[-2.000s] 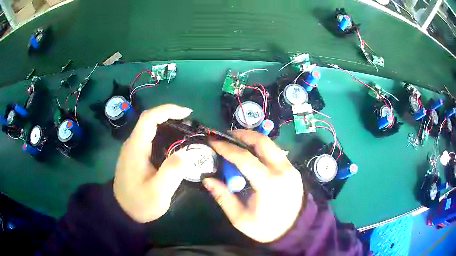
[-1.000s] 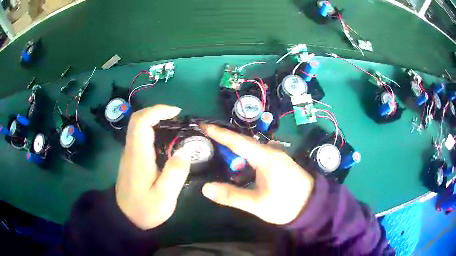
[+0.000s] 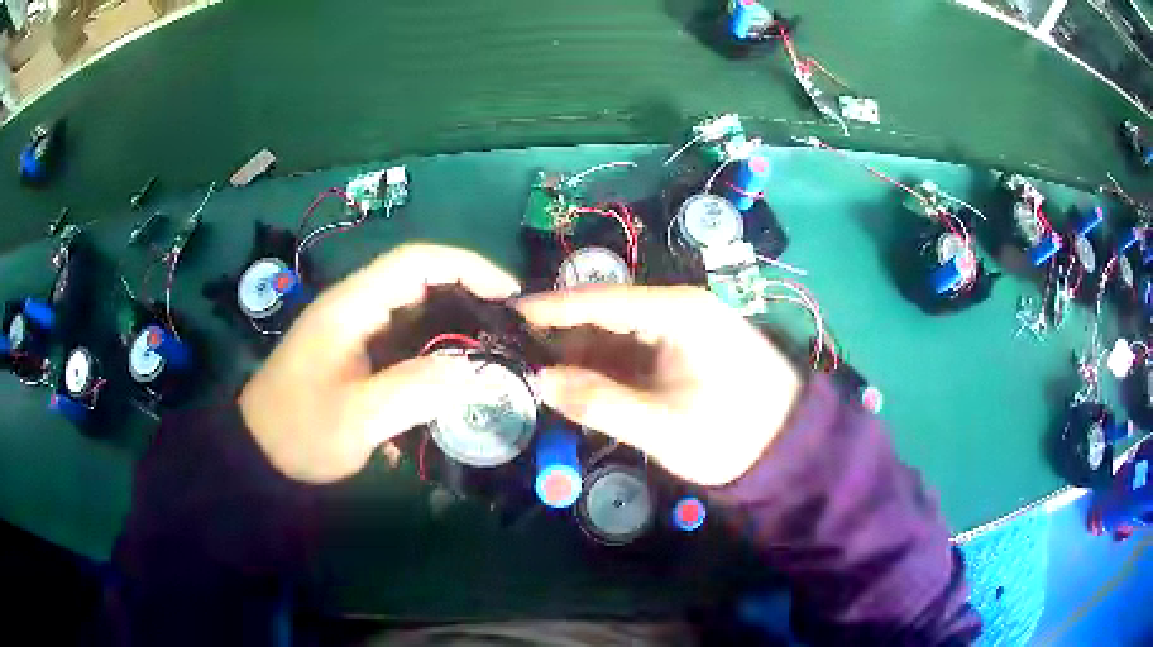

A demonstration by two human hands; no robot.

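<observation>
My left hand (image 3: 360, 379) holds the left side of a black speaker housing (image 3: 436, 303), its thumb across the edge of the round silver speaker driver (image 3: 483, 417). My right hand (image 3: 689, 379) is at the housing's upper right, fingers along the far edge and thumb near the driver. Red wires (image 3: 453, 341) curve above the driver. A blue battery (image 3: 556, 465) with a red end stands out beside it. The fingers hide most of the far edge, and no circuit board of this unit is visible. Another unit with a grey driver (image 3: 616, 504) lies just below my right hand.
Part-built units with green boards (image 3: 551, 205) and loose wires lie beyond my hands and at both sides. A green conveyor belt (image 3: 417, 76) runs across the back, carrying a unit (image 3: 749, 23). A tan flat piece (image 3: 253, 167) lies at the belt edge.
My right thumb and fingers have closed in on the housing's far edge. The view has shifted, and units on the belt have moved left. A second unit now shows below my right hand.
</observation>
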